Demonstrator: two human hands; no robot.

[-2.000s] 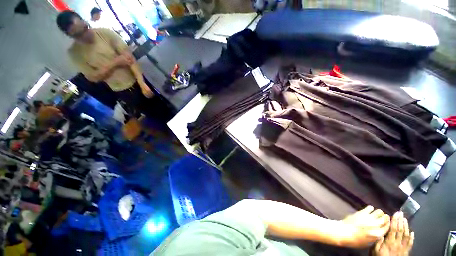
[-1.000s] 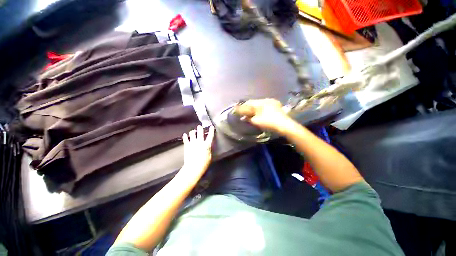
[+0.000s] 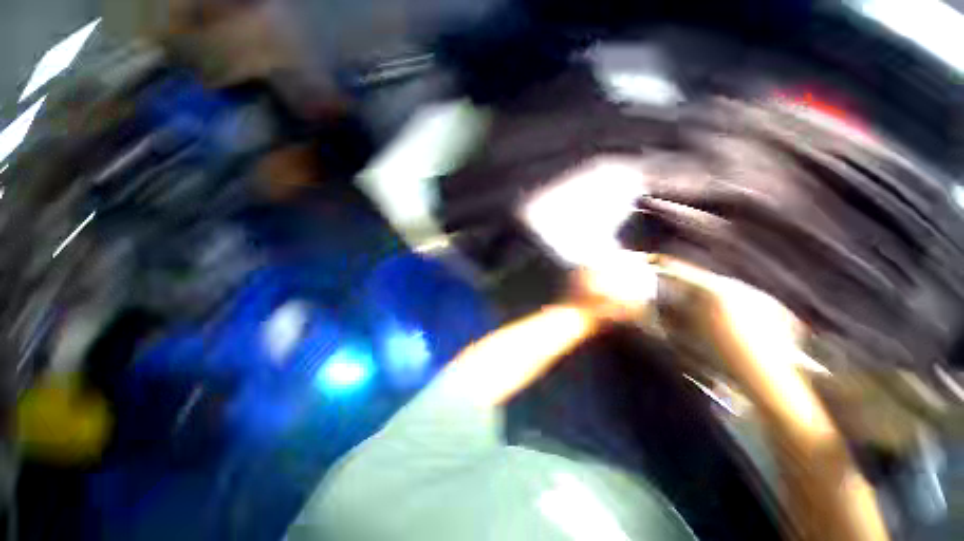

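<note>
The view is strongly blurred. Brown garment pieces [image 3: 782, 201] lie rumpled across the right of the table, with darker brown cloth [image 3: 507, 164] hanging at the left. My left hand [image 3: 622, 287] is at the near left end of the brown pieces; its fingers are smeared by glare. My right hand [image 3: 703, 283] is close beside it, over the near edge of the cloth, with the forearm coming from the lower right. A dark shape lies under the right hand; whether it is the iron cannot be told. Any grip is hidden by blur.
Blue plastic bins [image 3: 423, 306] stand below the table edge at the left. A pale board [image 3: 423, 159] is under the left cloth. A red spot [image 3: 830, 109] shows behind the brown pieces. A beige blurred shape [image 3: 883, 407], possibly the hose, is at the lower right.
The view has swung back to the left. My right hand has left the right end of the pieces, where it held the iron, and both hands are now together at their left end.
</note>
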